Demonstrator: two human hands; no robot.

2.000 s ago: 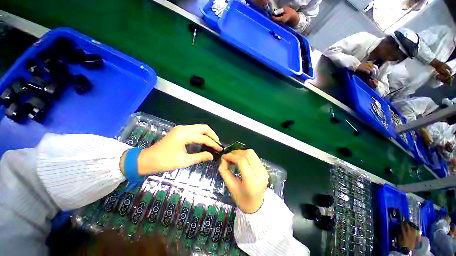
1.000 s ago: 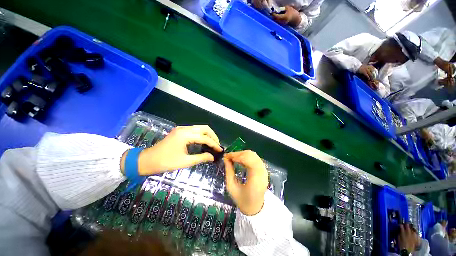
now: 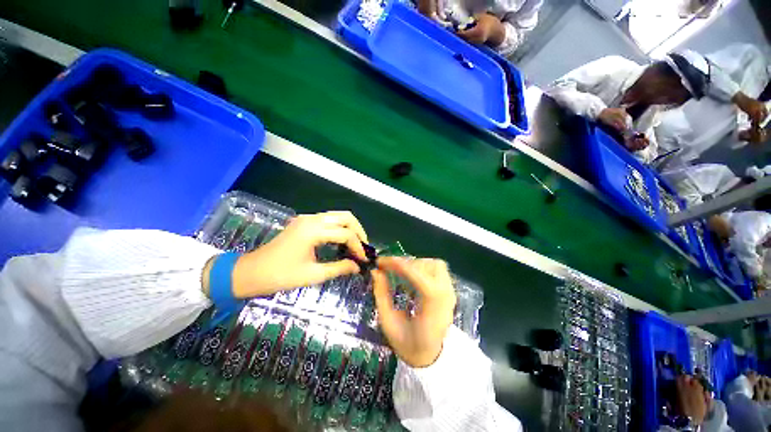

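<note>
My left hand (image 3: 296,256), with a blue wrist band, holds a small black housing (image 3: 363,255) between thumb and fingers. My right hand (image 3: 416,302) pinches at the housing's right side, its fingertips touching it. A green circuit board (image 3: 396,250) shows as a small green edge behind my right fingertips; most of it is hidden, and I cannot tell how far it sits in the housing. Below my hands lies a clear blister tray (image 3: 330,323) with green boards in its slots.
A blue bin (image 3: 190,152) with black housings is at the left. The green conveyor (image 3: 338,126) carries scattered black units. Several black pieces (image 3: 548,339) and another blister tray (image 3: 593,354) lie at the right. Coated people and blue bins (image 3: 444,63) are across the belt.
The units on the belt have moved toward the upper left. The green board, seen tilted up above my right fingers a second ago, now shows less. My left hand has barely moved.
</note>
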